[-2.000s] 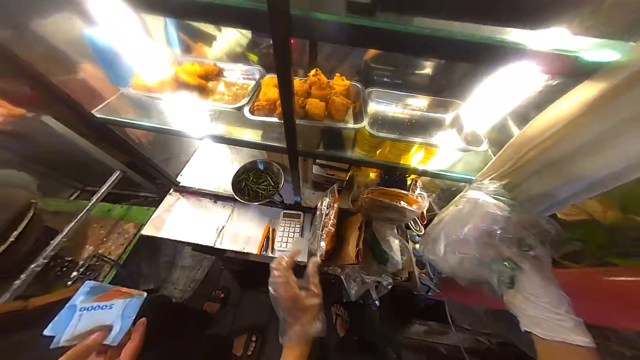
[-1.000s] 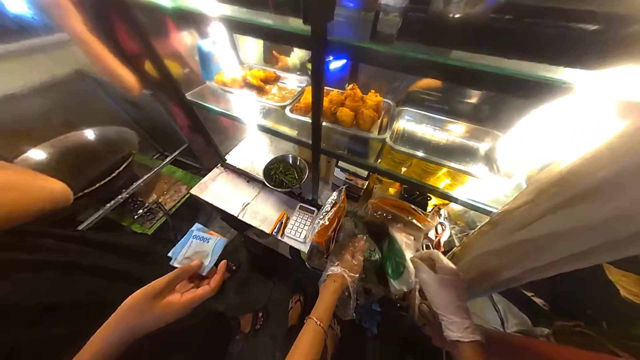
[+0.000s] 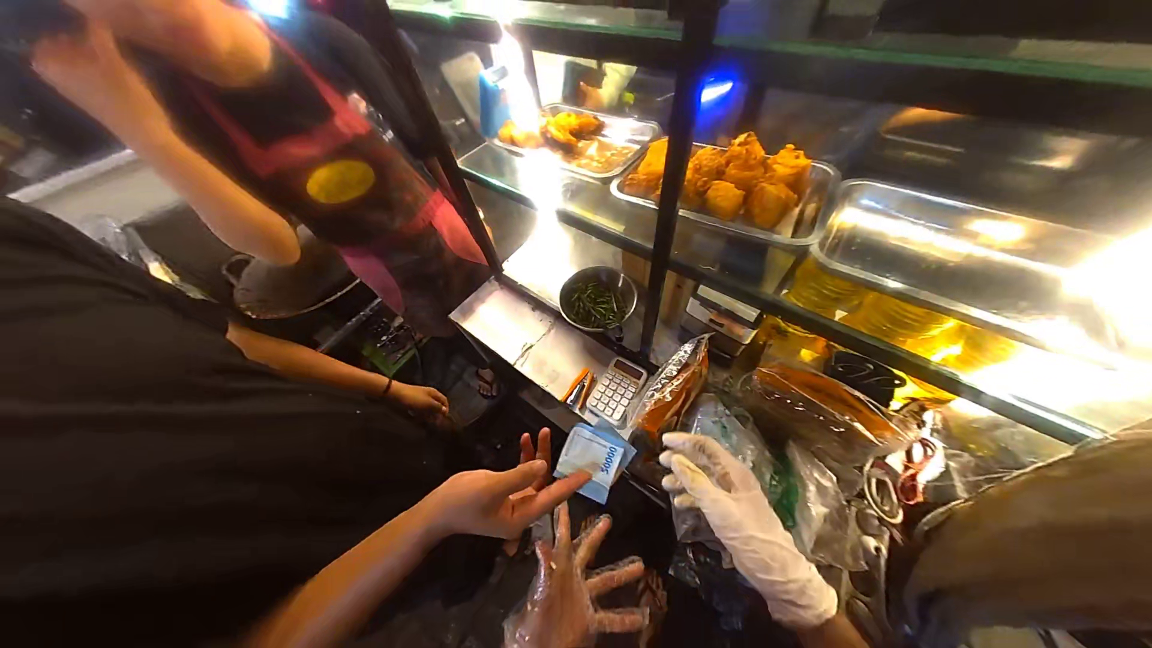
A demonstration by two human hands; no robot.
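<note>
My left hand (image 3: 576, 589), in a clear plastic glove, is at the bottom centre with its fingers spread and nothing in it. My right hand (image 3: 751, 531) wears a white glove; its fingers are slightly bent, and no held thing shows. Between and above my hands are folded blue banknotes (image 3: 594, 459), at the fingertips of another person's bare hand (image 3: 504, 495). Just beyond the notes, a white calculator (image 3: 616, 389) and orange-and-black pens (image 3: 578, 389) lie on the counter. A clear bag with orange-brown contents (image 3: 675, 387) stands beside the calculator.
Fried food fills a metal tray (image 3: 814, 236) on the glass shelf, beside an emptier metal tray (image 3: 945, 193). A bowl of green chillies (image 3: 598, 301) sits below. Plastic bags (image 3: 814, 504) are at right. A person in a red-trimmed apron (image 3: 342, 180) stands at upper left, near a wok (image 3: 292, 283).
The other person's hand has brought the banknotes toward my hands. My right hand has come away from the plastic bags. The aproned person has come into view as the view shifted.
</note>
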